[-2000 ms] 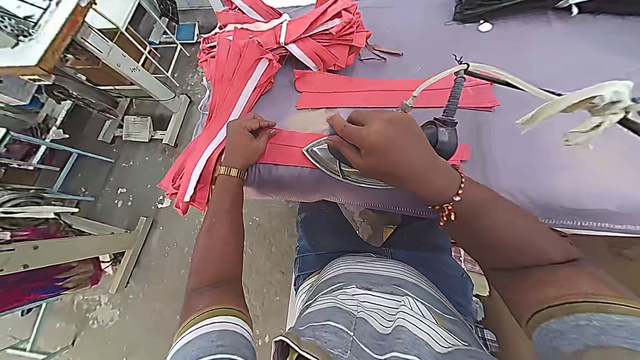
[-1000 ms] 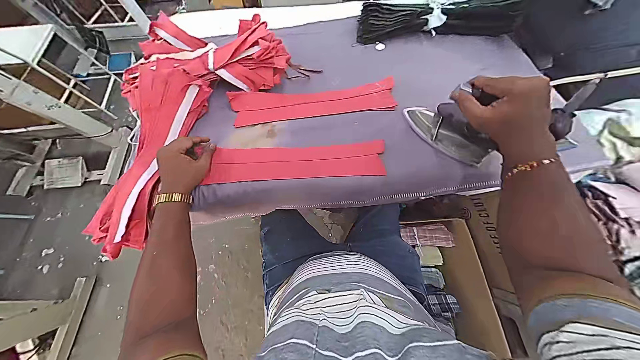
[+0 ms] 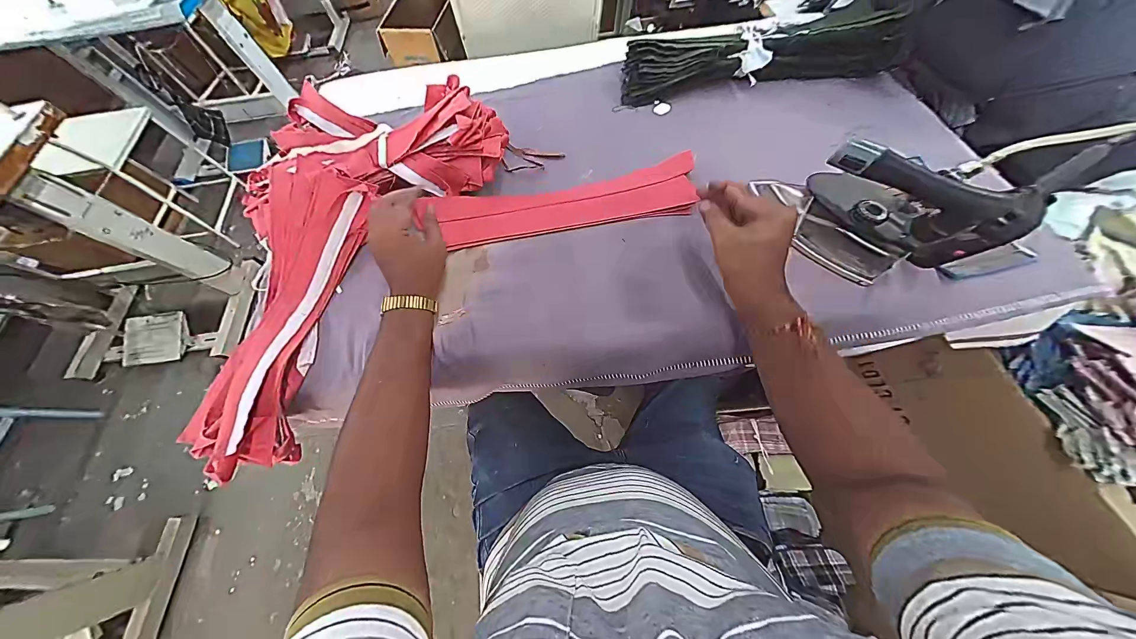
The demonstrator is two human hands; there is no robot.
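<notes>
A red fabric strip with a lengthwise seam lies across the purple cloth-covered ironing table. My left hand is at its left end, fingers bent on the fabric. My right hand pinches its right end between thumb and fingers. Edges of at least one more red layer show beneath the strip. Just right of my right hand, a steam iron with a dark handle rests on the table, its cord leading off right. Left of my left hand hangs a tied bundle of red strips with white bands.
A tied stack of dark fabric pieces lies at the table's far edge. Below the table's front right stands a cardboard box near folded checked cloths. Metal-framed furniture stands on the floor to the left.
My right hand has let go of the iron and moved left to the strip's right end. The two strips that lay apart now show as one stack at the farther place. The view has shifted.
</notes>
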